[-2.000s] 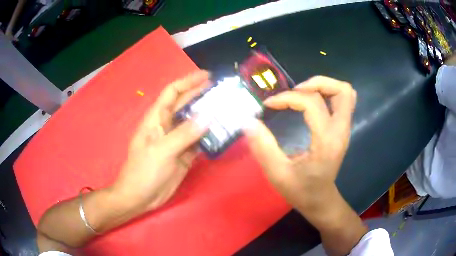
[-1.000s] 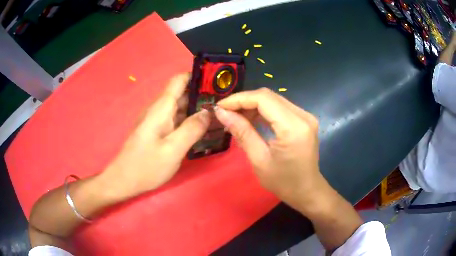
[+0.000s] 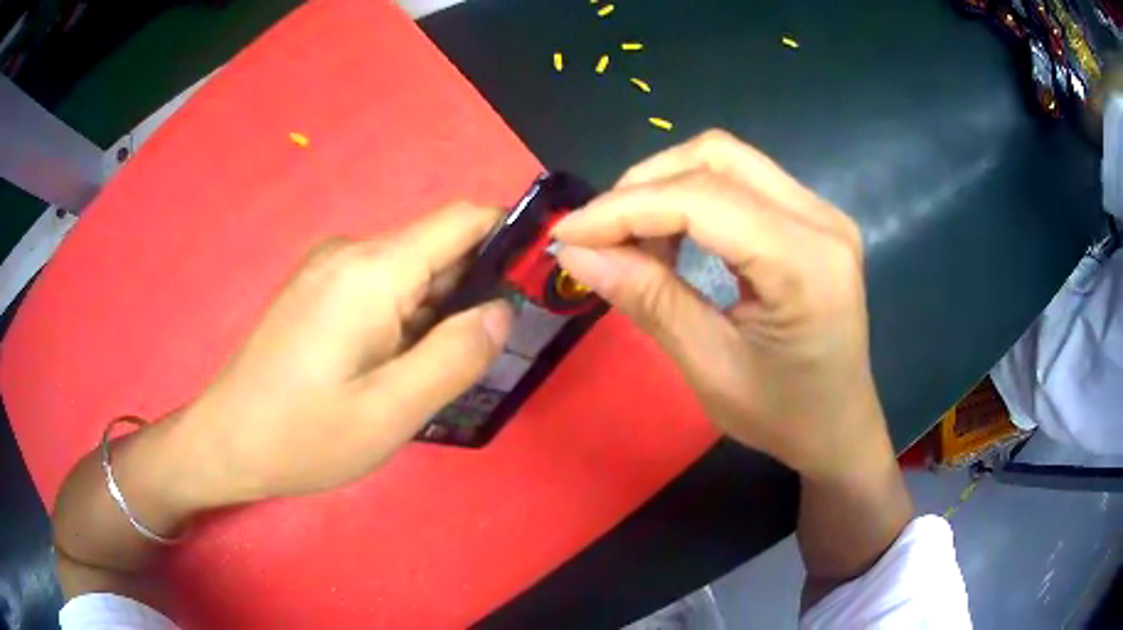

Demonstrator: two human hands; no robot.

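Observation:
My left hand [image 3: 357, 357] holds the black phone unit [image 3: 523, 357] tilted above the red work mat [image 3: 246, 246], fingers behind it and thumb on its inner face. The red inner housing [image 3: 530, 268] and gold disc [image 3: 571, 286] are at the upper end, partly covered by my right hand. A silver-white plate [image 3: 527, 330] shows mid-phone. My right hand [image 3: 739, 295] has thumb and index finger pinched at the red end, with a tiny pale thing between the tips; what it is I cannot tell.
Small yellow pieces [image 3: 640, 85] lie scattered on the dark bench [image 3: 961, 197], and one [image 3: 299, 139] lies on the mat. Waiting phones [image 3: 1047, 55] are clustered at the upper right. Another person's white sleeve [image 3: 1069, 369] is at the right edge. A pale post [image 3: 56, 148] stands at the left.
The phone unit has turned from near upright to a slant and sits lower in view. My right fingertips have moved from mid-phone to the red end. The view has shifted over the bench.

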